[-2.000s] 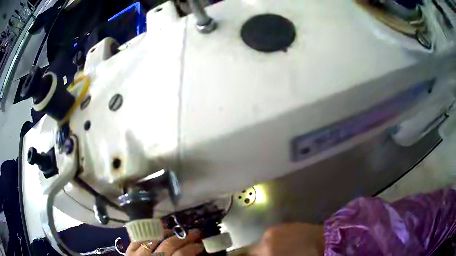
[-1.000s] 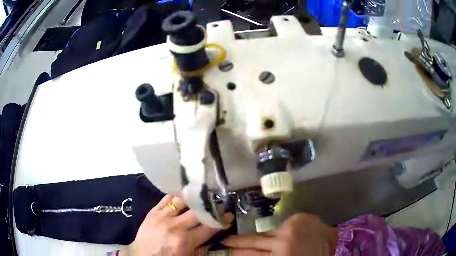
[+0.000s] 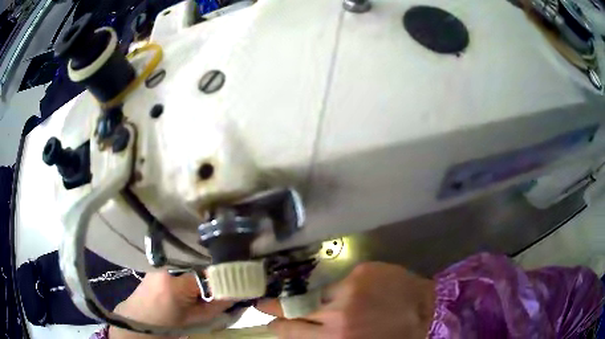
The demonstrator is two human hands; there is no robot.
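Observation:
A dark zippered panel (image 3: pixel 109 297) lies at the lower left, with a silver zipper line on it; its far part runs under the sewing machine head (image 3: pixel 278 126). My left hand (image 3: pixel 156 299) is on the panel behind the curved white guard, its fingertips partly hidden by the guard and the ribbed cream dial (image 3: pixel 237 280). My right hand (image 3: pixel 361 299), in a purple sleeve, is at the right of the lower cream knob, its fingers curled at the dark fabric between the hands. The presser foot and needle are hidden.
The machine head fills most of the view. A small lamp spot lights the grey machine bed (image 3: pixel 411 245) at the right. The white table (image 3: pixel 43 212) shows at the left, with dark cloth beyond its edge. A metal bobbin winder part is at the upper right.
Since one second ago the machine appears larger and further left. Since two seconds ago it sits further right, and my left hand shows further left on the panel.

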